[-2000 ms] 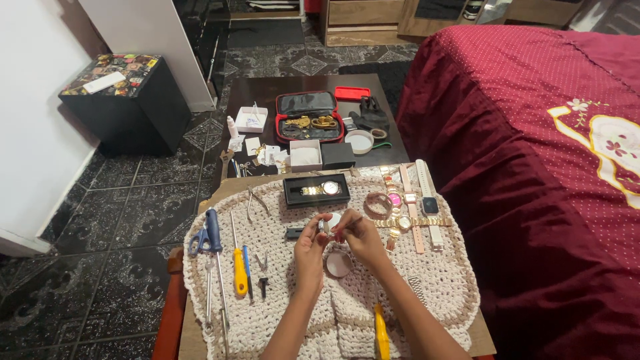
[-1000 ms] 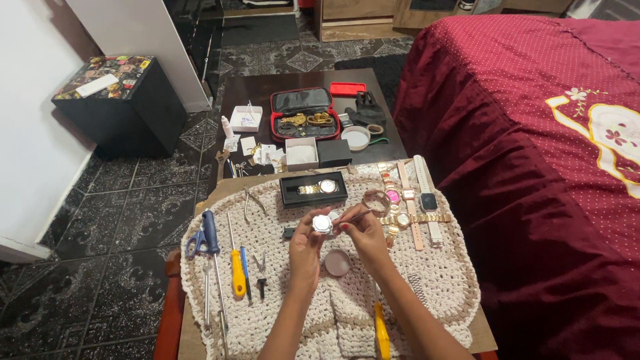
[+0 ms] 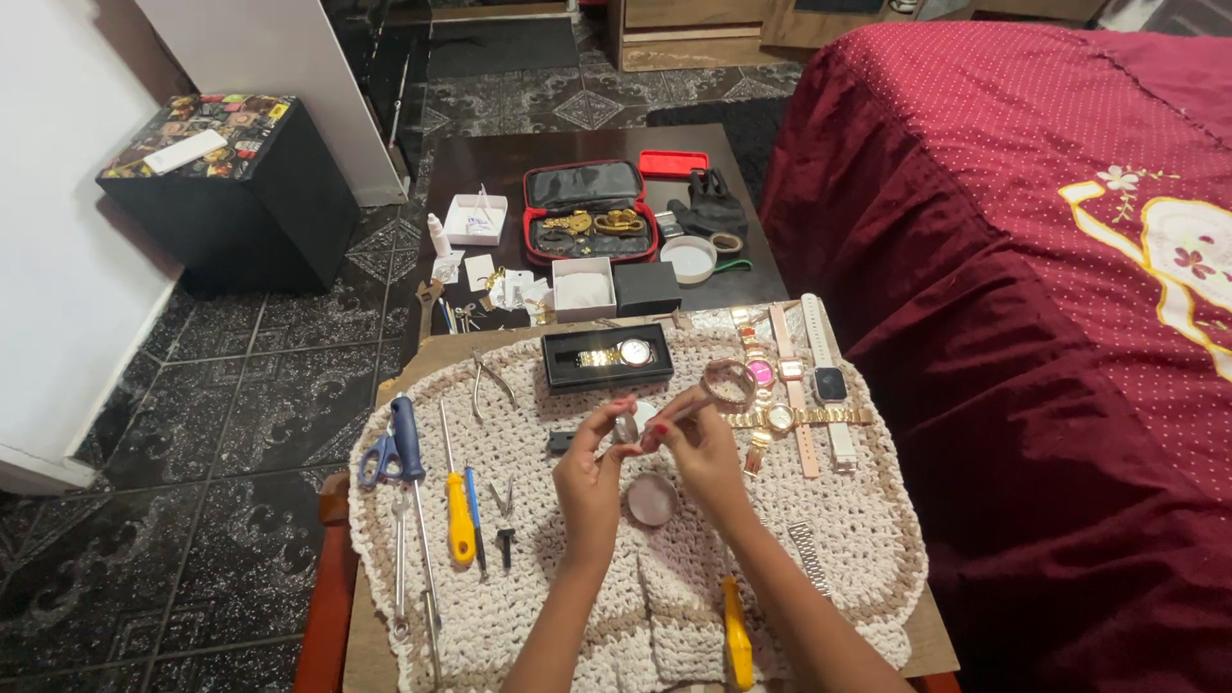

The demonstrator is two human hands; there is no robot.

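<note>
My left hand (image 3: pixel 592 472) grips a round metal watch case (image 3: pixel 628 426) by its rim, tilted on edge. Close against it, my right hand (image 3: pixel 701 448) holds a slim tool (image 3: pixel 688 412) between thumb and fingers; its tip is hidden by the fingers. A pale round piece shows behind the fingertips. Below the hands, a round clear-topped disc (image 3: pixel 652 500) lies on the crocheted mat (image 3: pixel 568 616). Just beyond them is an open black box (image 3: pixel 608 357) with a gold and silver watch (image 3: pixel 633 353). Several watches lie to the right, among them a smartwatch (image 3: pixel 830 384).
At left lie scissors (image 3: pixel 380 460), a blue-handled screwdriver (image 3: pixel 406 438), a yellow-handled screwdriver (image 3: pixel 460 520) and pliers (image 3: pixel 491 385). A yellow-handled tool (image 3: pixel 737 635) lies near my right forearm, beside a metal bracelet (image 3: pixel 808 558). A red-edged case (image 3: pixel 589 183) stands open on the dark table (image 3: pixel 481 154).
The watch case, face-on to the camera one second ago, is now turned on edge in my left hand. My right hand still holds the slim tool beside it.
</note>
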